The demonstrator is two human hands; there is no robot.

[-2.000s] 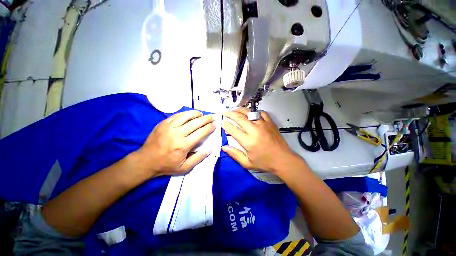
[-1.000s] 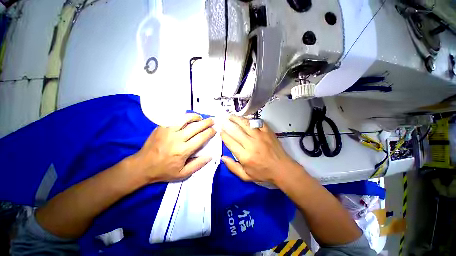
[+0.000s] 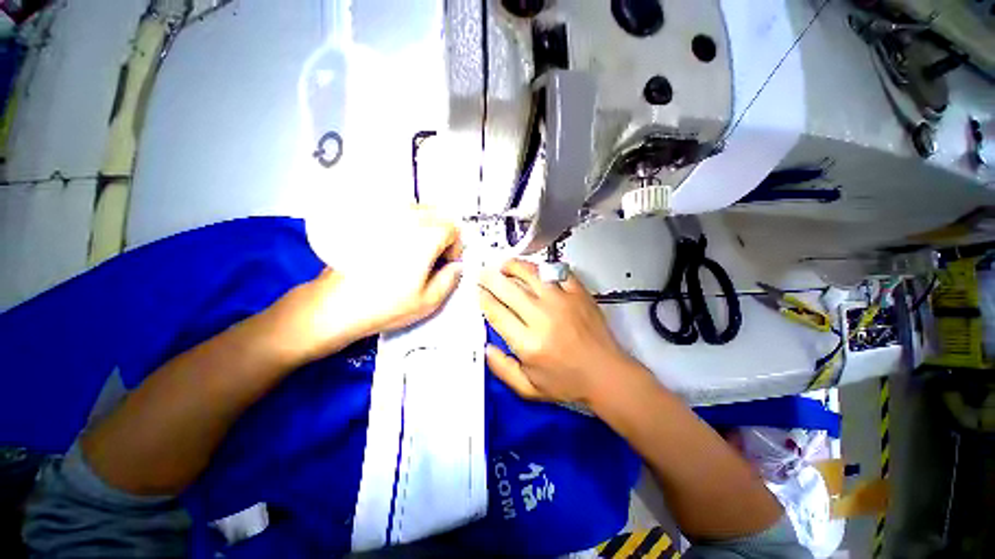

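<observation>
The white strip with a dark-blue line (image 3: pixel 428 437) runs down from the needle area over the royal-blue garment body (image 3: pixel 273 415), which has white lettering. The presser foot and needle area (image 3: pixel 493 232) is partly lost in glare. My left hand (image 3: pixel 382 273) is left of the needle, its fingers bent and pinching the strip's upper part close to the foot; its back is overexposed. My right hand (image 3: pixel 551 333) lies with its fingers flat on the strip's right edge and the blue fabric, just below the foot. The strip's upper end is hidden by the hands and glare.
The machine head (image 3: pixel 611 98) hangs above my hands. Tailor's shears (image 3: pixel 695 295) lie right of the needle, with yellow-handled snips (image 3: pixel 802 308) farther right. The white lamp-like paddle (image 3: pixel 327 142) is at left. A side bin with white bundles (image 3: pixel 805 491) is at lower right.
My left hand has moved up toward the foot, and its fingers have gone from flat to bent and pinching. The strip below now lies more to the right. My right hand has barely moved.
</observation>
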